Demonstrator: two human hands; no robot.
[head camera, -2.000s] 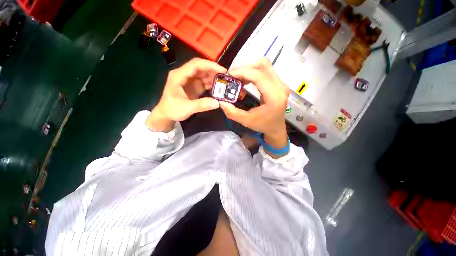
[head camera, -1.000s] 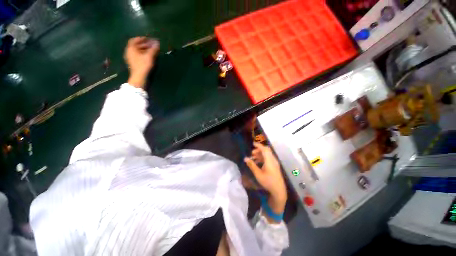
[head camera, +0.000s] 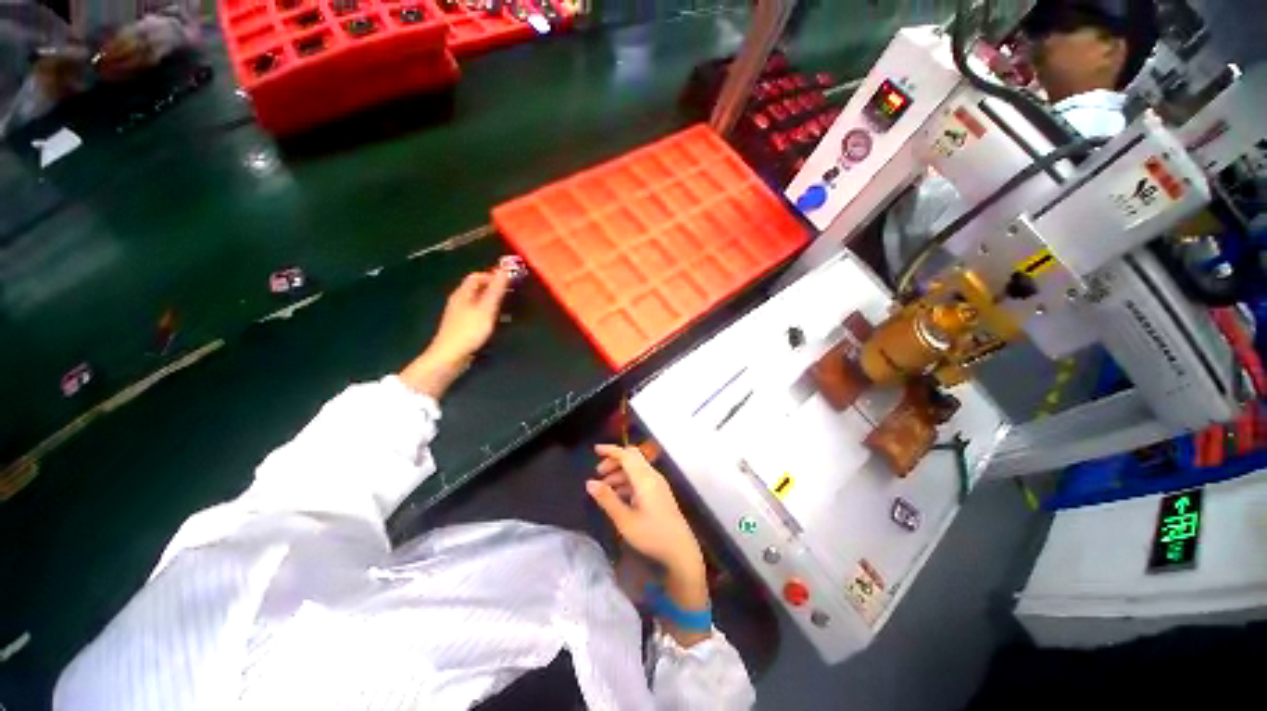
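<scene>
My left hand (head camera: 470, 322) reaches over the green belt, its thumb and fingertips closed at a small watch housing (head camera: 513, 265) beside the left edge of the orange-red tray (head camera: 653, 239). The fingers partly hide what lies there. My right hand (head camera: 648, 511), with a blue strap on the wrist, is empty, its fingers loosely curled and apart, near the left edge of the white press bed (head camera: 834, 549). Another housing (head camera: 288, 281) lies on the belt to the left, and one more (head camera: 75, 378) lies farther left.
The press bed holds a blue stick (head camera: 720, 390), dark tweezers (head camera: 735, 408), brown fixture blocks (head camera: 900, 433) under the brass head (head camera: 924, 340), a housing (head camera: 905, 513) and pliers (head camera: 962, 464). Stacked red trays (head camera: 348, 90) stand across the belt. A person (head camera: 1091, 63) is at the upper right.
My left hand has come back from the far side of the belt to the tray's left edge. A housing now lies where it was. The view has shifted, showing more of the press.
</scene>
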